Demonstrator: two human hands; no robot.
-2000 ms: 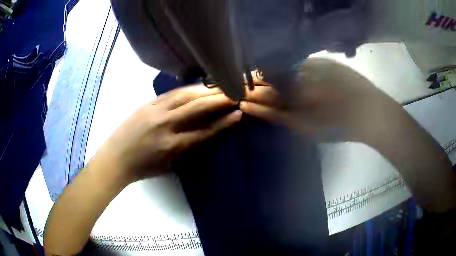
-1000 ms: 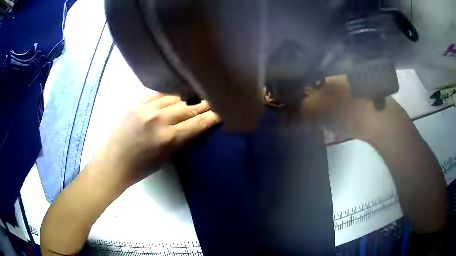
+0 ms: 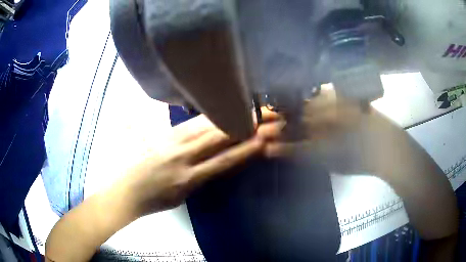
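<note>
A dark navy denim panel [image 3: 263,210] lies under both hands and reaches toward me over the table's front edge. Its near end shows a rounded corner. The blurred off-white machine head [image 3: 286,46] hides the needle area. My left hand [image 3: 168,164] lies on the panel from the left, fingers stretched to the needle area. My right hand [image 3: 337,133] is partly behind the machine head, its fingertips meeting the left ones. Whether the fingertips pinch the cloth is blurred.
Pale blue denim pieces [image 3: 64,148] with long curved edges lie left of the hands. A dark denim pile [image 3: 25,117] is at the far left. A printed ruler scale [image 3: 370,215] runs along the table's front. A small green item [image 3: 450,98] lies at the right.
The panel has moved away from me, and its rounded near end now shows. My hands were apart a second ago; their fingertips are together again, nearer to me than two seconds ago.
</note>
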